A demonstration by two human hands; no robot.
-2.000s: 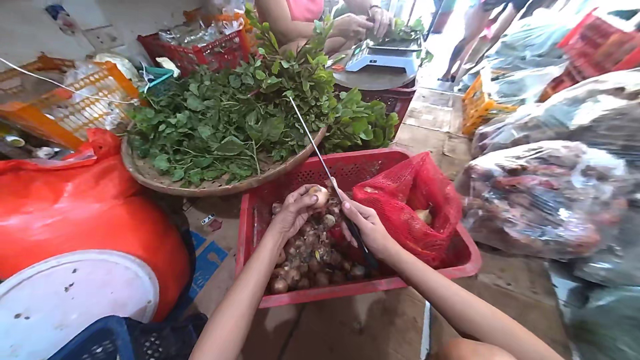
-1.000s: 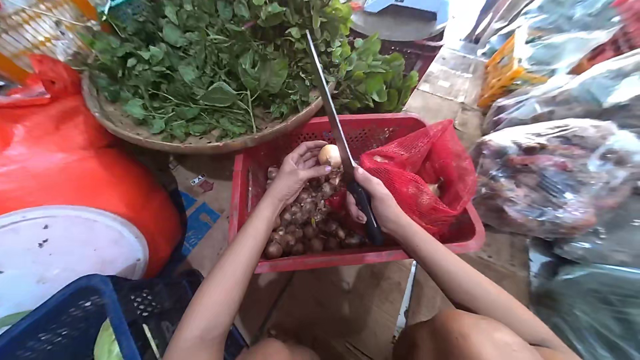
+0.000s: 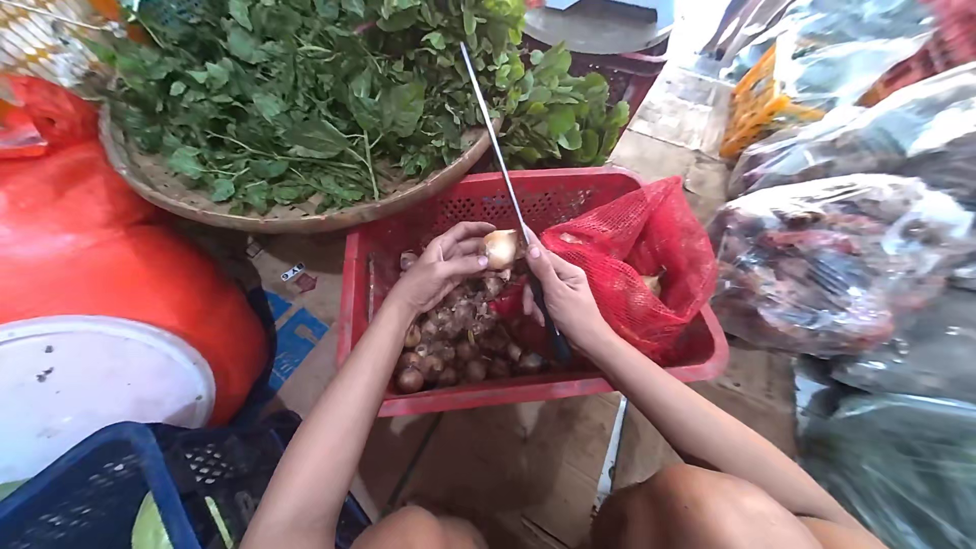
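Observation:
My left hand (image 3: 444,267) holds a pale, round bulb, likely an onion (image 3: 500,249), above a red plastic crate (image 3: 534,387). In my right hand (image 3: 560,293) is the black handle of a long knife (image 3: 496,145), its blade pointing up and away, with the part near the handle against the bulb's right side. Many small brown bulbs (image 3: 438,358) lie in the crate under my hands. A red mesh bag (image 3: 648,252) with some bulbs in it rests in the crate's right part, beside my right hand.
Beyond the crate a wide woven tray (image 3: 305,223) carries leafy greens (image 3: 305,114). An orange-red plastic bag (image 3: 130,229), a white lid (image 3: 99,381) and a blue crate (image 3: 145,457) stand at left. Filled clear plastic bags (image 3: 839,259) and a yellow-orange crate (image 3: 762,107) are at right.
The knife blade's angle has changed since one second ago; its broad side showed then, and now it looks thin. The bulb stays in my left hand. The view has tilted down since the first frame.

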